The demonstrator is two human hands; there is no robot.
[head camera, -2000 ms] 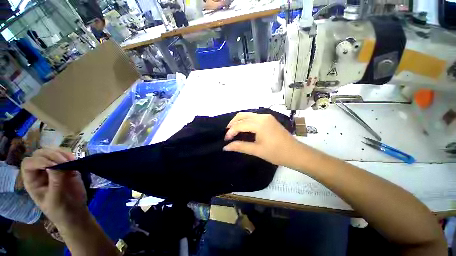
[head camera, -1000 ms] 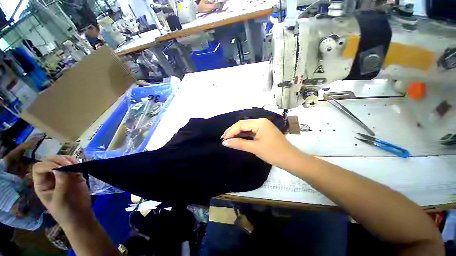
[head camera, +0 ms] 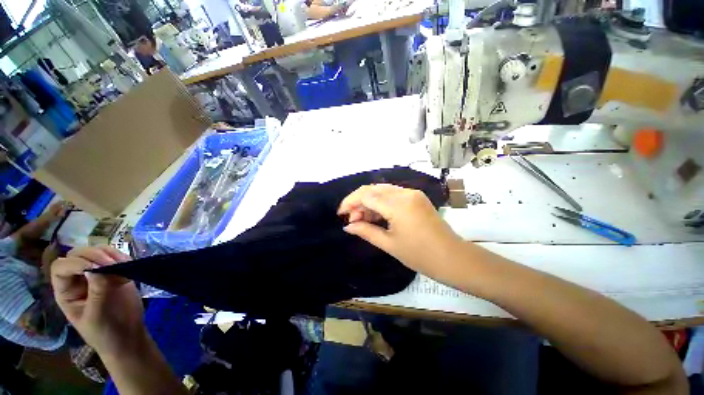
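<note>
A black garment piece lies over the front of the white sewing table, its right end at the needle area of the sewing machine. My left hand pinches the pointed left corner of the piece, held out past the table's edge. My right hand is on top of the piece, left of the needle, with thumb and fingertips pinching the fabric. The presser foot is mostly hidden by the fabric. A small tan block sits right of the needle.
Tweezers and blue-handled snips lie on the machine bed at right. A blue bin lined with clear plastic and a cardboard flap stand left. Another person's striped sleeve shows at far left. Black cloth is below the table.
The view has shifted slightly. My left hand and the fabric corner sit a little lower than before. My right hand's fingers have curled more on the fabric.
</note>
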